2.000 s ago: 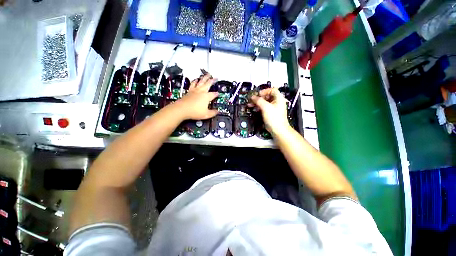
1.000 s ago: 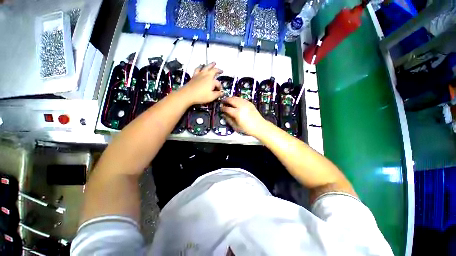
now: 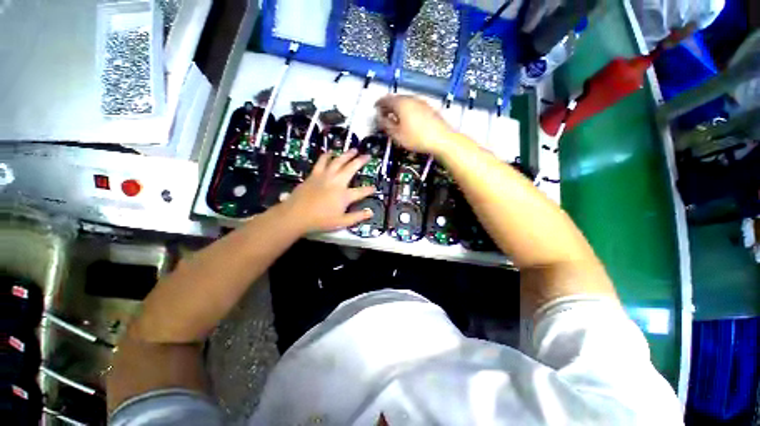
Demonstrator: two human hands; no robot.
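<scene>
Several black oval lock housings [image 3: 237,179] lie side by side, open side up, on the white work surface. Green circuit boards [image 3: 294,148] show inside, and white cable tails [image 3: 279,87] extend towards the bins. My left hand [image 3: 327,197] lies palm down with fingers spread over the middle housings. My right hand [image 3: 406,123] is at the far end of the middle housings, fingers curled together. Whether it pinches a small part or a cable cannot be told. My right forearm covers parts of the right-hand housings.
Blue parts bins [image 3: 323,60] with screws stand behind the row. A clear screw tray [image 3: 129,71] is at the upper left, above a control box [image 3: 75,193] with a red button. A red squeeze bottle [image 3: 598,96] is at the right. Stacked black units [image 3: 18,333] are lower left.
My right hand has moved from over the middle housings to their far end. My left hand has come nearer to me and its fingers are spread. The whole view has shifted.
</scene>
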